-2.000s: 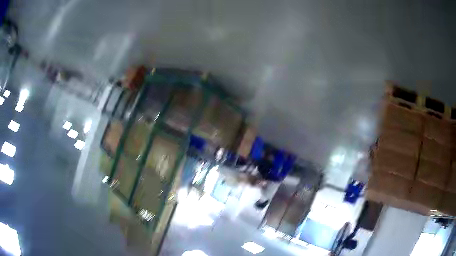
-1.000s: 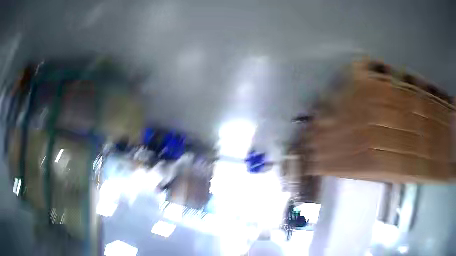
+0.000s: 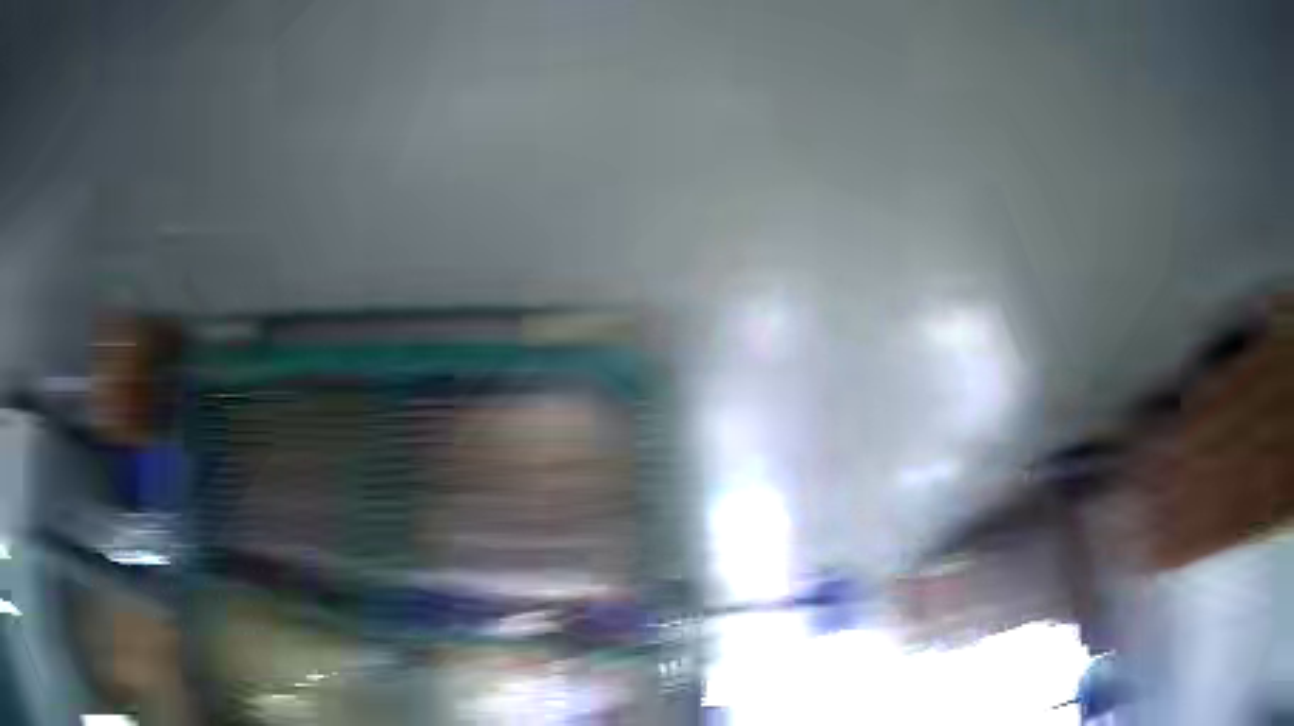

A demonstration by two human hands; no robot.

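Note:
Neither of my hands is in the picture. The view is upside down and heavily blurred. Nearest in front of me, on the left half, is a green-framed cage or rack (image 3: pixel 426 358) with brown and pale goods behind its mesh (image 3: pixel 532 468). Its details are smeared. A block of stacked brown cartons (image 3: pixel 1228 461) is cut off by the right edge, with dark pallet gaps along its upper side.
The grey shiny floor (image 3: pixel 568 185) fills the upper part. An orange-brown object (image 3: pixel 135 376) is beside the cage's left side. A blurred blue shape (image 3: pixel 837 599) is right of the cage. Glare whites out the lower middle. A pale pillar-like surface (image 3: pixel 1220 638) is below the cartons.
The green cage appears larger and more central, seen squarer on. The carton stack has shifted to the right edge and is mostly cut off. The blue shape has moved right and lower.

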